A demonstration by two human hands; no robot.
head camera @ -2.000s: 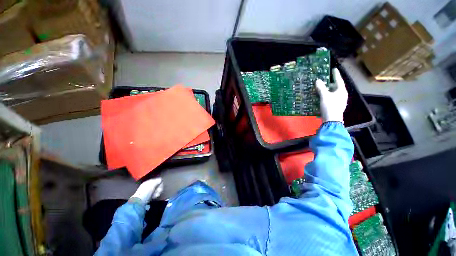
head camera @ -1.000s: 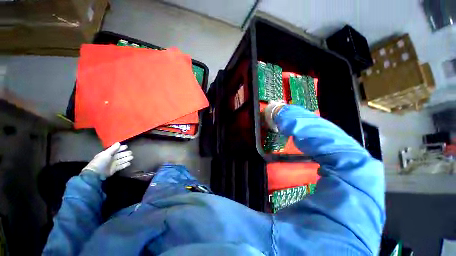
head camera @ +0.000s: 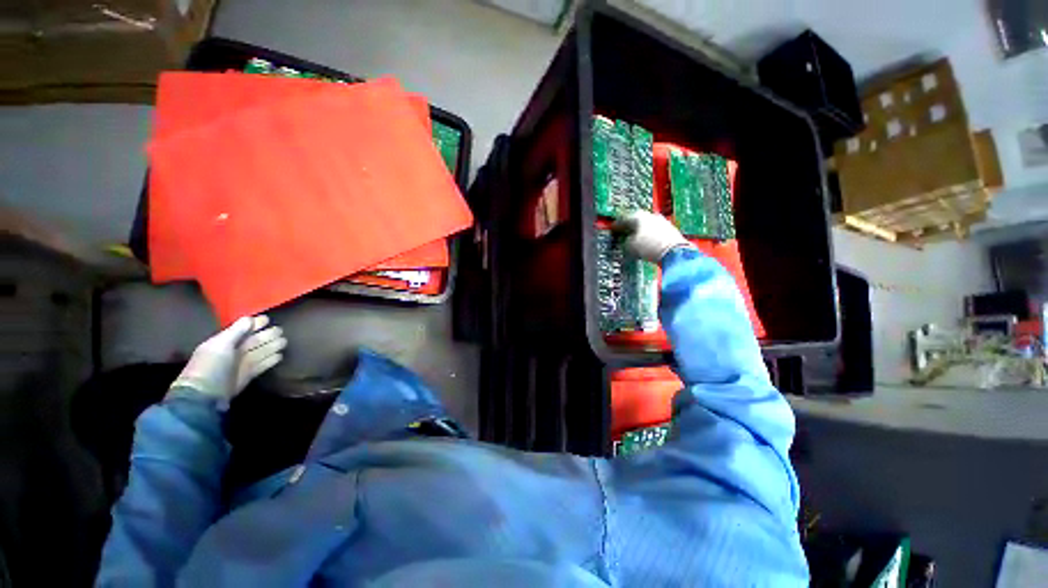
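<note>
My right hand (head camera: 652, 234), in a white glove, is inside the deep black bin (head camera: 818, 218) at the inner ends of two boards. Its fingertips touch the lower circuit board (head camera: 621, 287); whether they grip it cannot be told. An upper circuit board (head camera: 622, 172) and another circuit board (head camera: 700, 198) lie on the red separator sheet (head camera: 745, 281) in the bin. My left hand (head camera: 236, 358), gloved, has its fingers apart and is empty, just below the corner of red sheets (head camera: 310, 184) that cover a shallow black tray (head camera: 457, 144).
Below the deep bin another container shows a red sheet (head camera: 644, 396) and a board. Cardboard boxes (head camera: 914, 138) and a small black bin (head camera: 811, 80) stand at the back right. A brown carton (head camera: 92, 46) is at the upper left. Equipment (head camera: 977, 350) lies far right.
Since two seconds ago my right hand has lowered the held board into the bin; in the last second it shifted slightly, uncovering more of the lower board. My left hand moved up to the red sheets' corner.
</note>
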